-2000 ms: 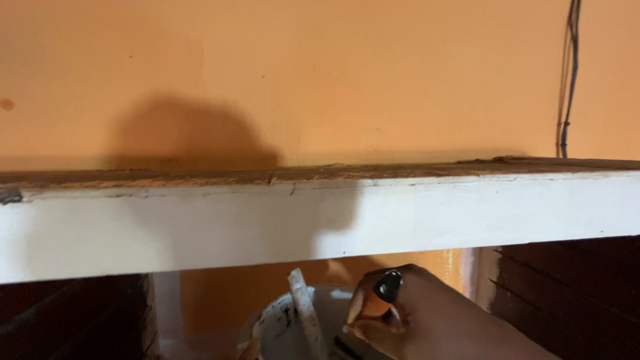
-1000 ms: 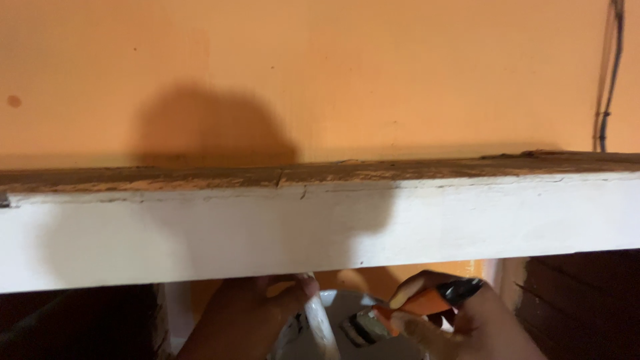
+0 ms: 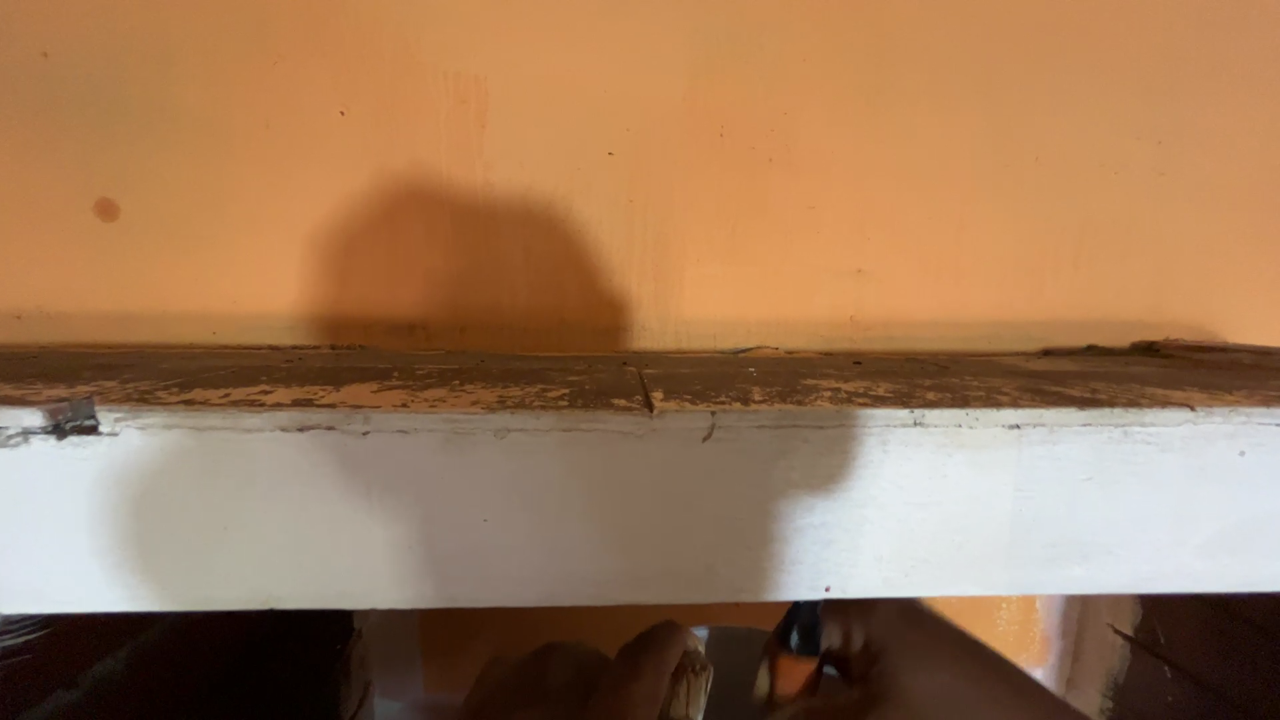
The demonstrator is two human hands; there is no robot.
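Observation:
Low in the view, below a white-painted beam [image 3: 640,520], my left hand [image 3: 590,675] grips a paint-marked stick [image 3: 688,680]. My right hand [image 3: 860,655] is just to its right, closed around the orange and black handle of a paintbrush [image 3: 797,670]; the bristles are out of sight. Between the hands part of a pale round container [image 3: 735,660] shows, mostly hidden by them and cut off by the bottom edge.
Behind the beam's worn brown top ledge [image 3: 560,380] rises an orange wall [image 3: 800,180] bearing a head-shaped shadow. Dark recesses flank the hands beneath the beam. A chipped spot [image 3: 75,416] marks the beam's left end.
My right hand, with the brush, has moved left toward the stick since one second ago. My left hand, barely in view two seconds ago, is now on the stick.

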